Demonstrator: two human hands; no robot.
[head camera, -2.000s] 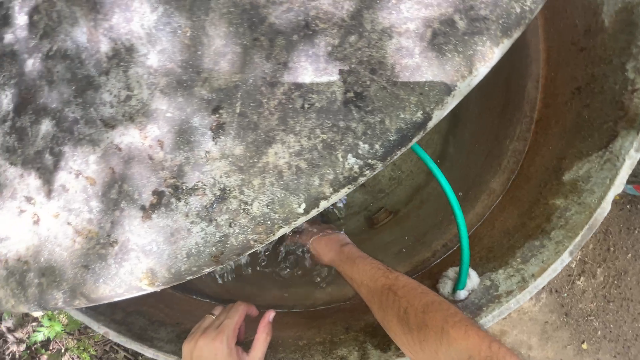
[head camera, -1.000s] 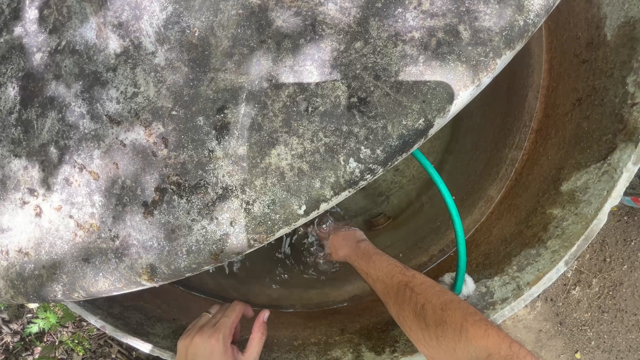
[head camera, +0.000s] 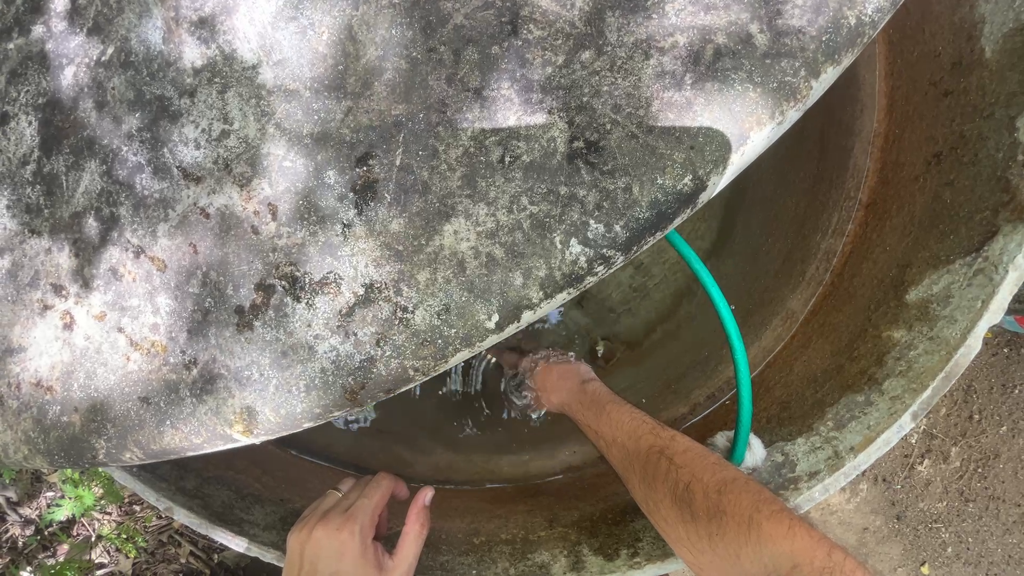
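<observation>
A round stone-like basin (head camera: 896, 448) holds shallow water (head camera: 456, 424), partly covered by a mottled grey slab (head camera: 360, 240). My right hand (head camera: 560, 382) reaches into the water near the slab's edge, wet to the wrist; its fingers are under the rippling surface and blurred, so what they touch is hidden. My left hand (head camera: 356, 524), with a ring on one finger, is over the basin's near wall, fingers curled and thumb apart, nothing seen in it. A green hose (head camera: 734, 352) curves out from under the slab to a white fluffy wad (head camera: 752, 452) at the basin's wall.
Bare soil (head camera: 944, 472) lies outside the rim on the right, with a small red and blue object (head camera: 1013, 323) at the far edge. Green weeds (head camera: 80, 496) and dry litter lie at the lower left. The slab overhangs much of the basin.
My right hand has moved to the right from near the slab's edge, and the water around it still ripples. My left hand has stayed by the near wall.
</observation>
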